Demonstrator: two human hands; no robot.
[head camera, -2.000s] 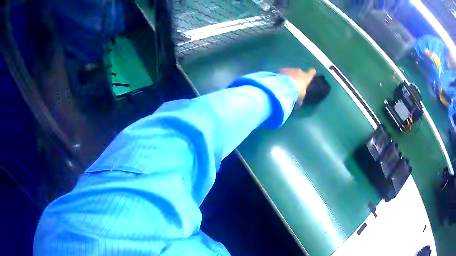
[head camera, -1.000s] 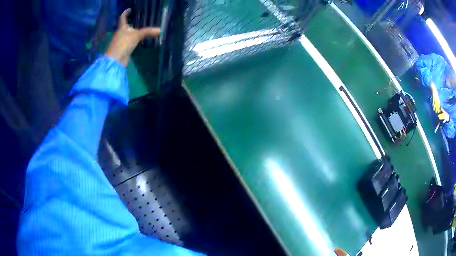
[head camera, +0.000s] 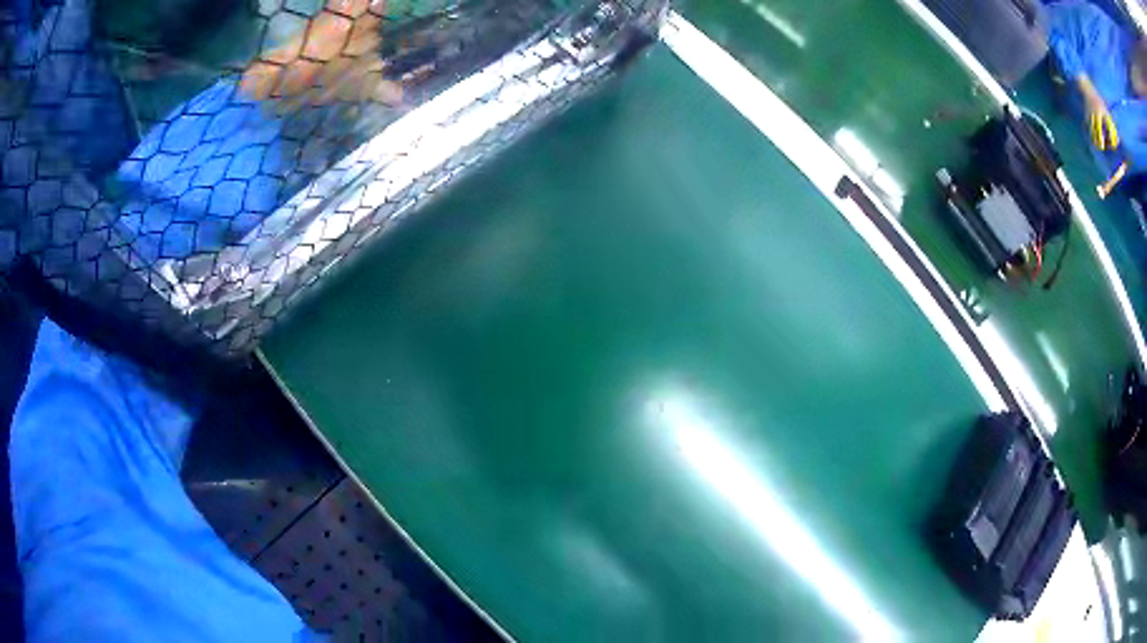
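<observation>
My left hand (head camera: 327, 57) is at the upper left, seen through a clear film with a black grid (head camera: 465, 145). Its fingers point towards a dark object (head camera: 440, 50) behind the film. Blur and the grid hide whether the hand touches or holds it. My blue sleeve passes behind the film. My right hand is out of the picture. Black ribbed housings (head camera: 1006, 515) stand side by side at the lower right of the green mat (head camera: 528, 339).
A white sheet (head camera: 1069, 590) shows at the lower right. A black unit with thin loose leads (head camera: 1013, 201) lies on the line beyond the bench. Another dark unit (head camera: 1128, 433) is at the right edge. A person's blue sleeve and yellow-tipped hand (head camera: 1101, 119) show at the upper right.
My left hand moved from the mat, where it was at a black part, leftwards, and is now behind the grid film. The black part is gone from there. The view has shifted; the right fingertip has left it.
</observation>
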